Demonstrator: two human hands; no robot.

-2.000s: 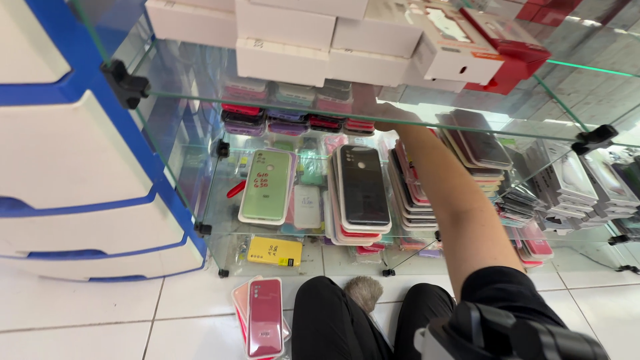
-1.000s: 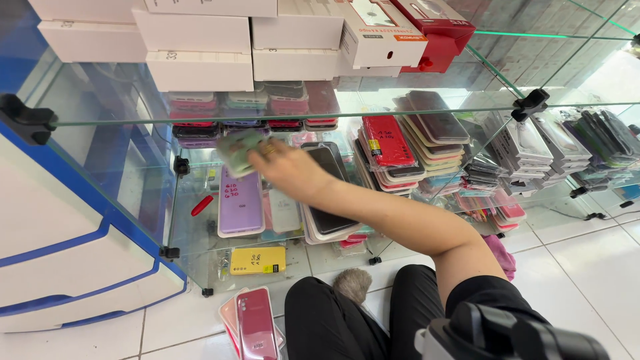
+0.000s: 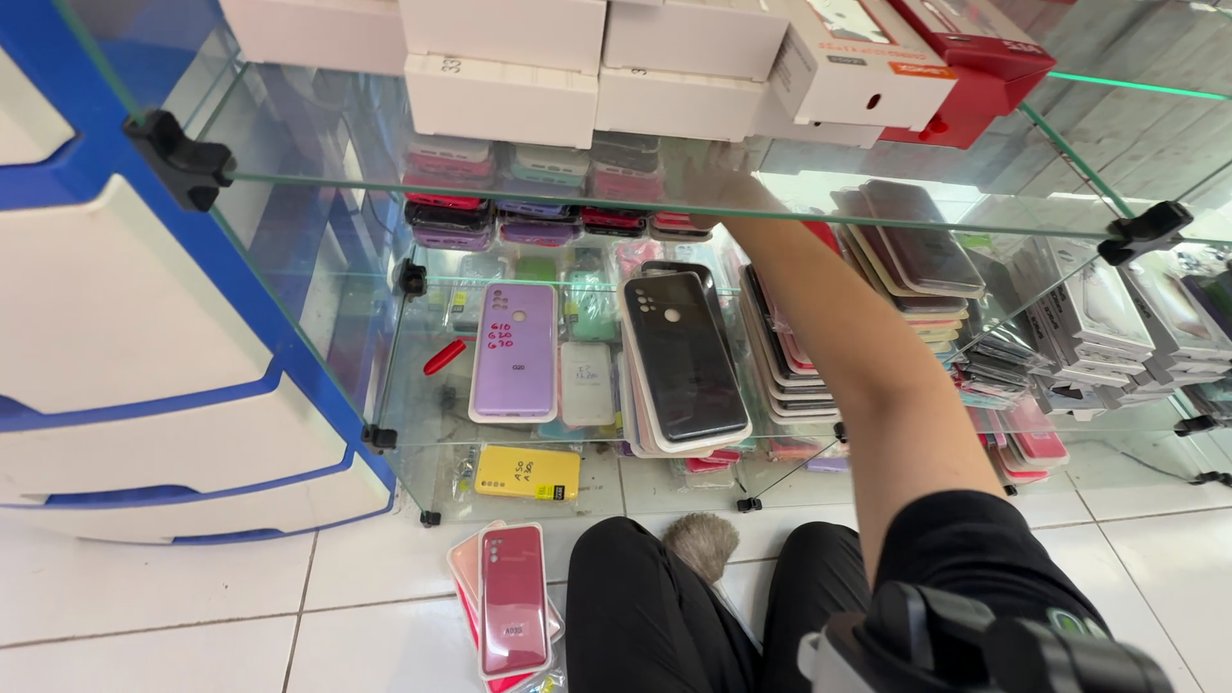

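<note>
My right hand (image 3: 712, 188) reaches under the upper glass shelf, seen dimly through the glass near the back stacks of phone cases (image 3: 539, 188); its fingers are blurred, so whether it holds anything is unclear. Nearer the front of the lower shelf lies a purple phone case (image 3: 517, 380) with red handwriting. A stack topped by a black phone case (image 3: 688, 361) stands to its right, and a taller stack of cases (image 3: 794, 385) sits beneath my forearm. The red marker (image 3: 445, 357) is left of the purple case. My left hand is out of view.
White boxes (image 3: 500, 101) and a red box (image 3: 972, 77) rest on the upper glass shelf (image 3: 318, 185). Black clamps (image 3: 1150, 231) join the panes. A yellow case (image 3: 527, 472) is low in front; dark red cases (image 3: 513, 597) lie on the tiled floor beside my knees. Blue-edged drawers (image 3: 125, 318) stand left.
The green case on the left pile two seconds ago was in my right hand one second ago, and the purple one showed there. My right hand has since moved right and back, under the upper shelf.
</note>
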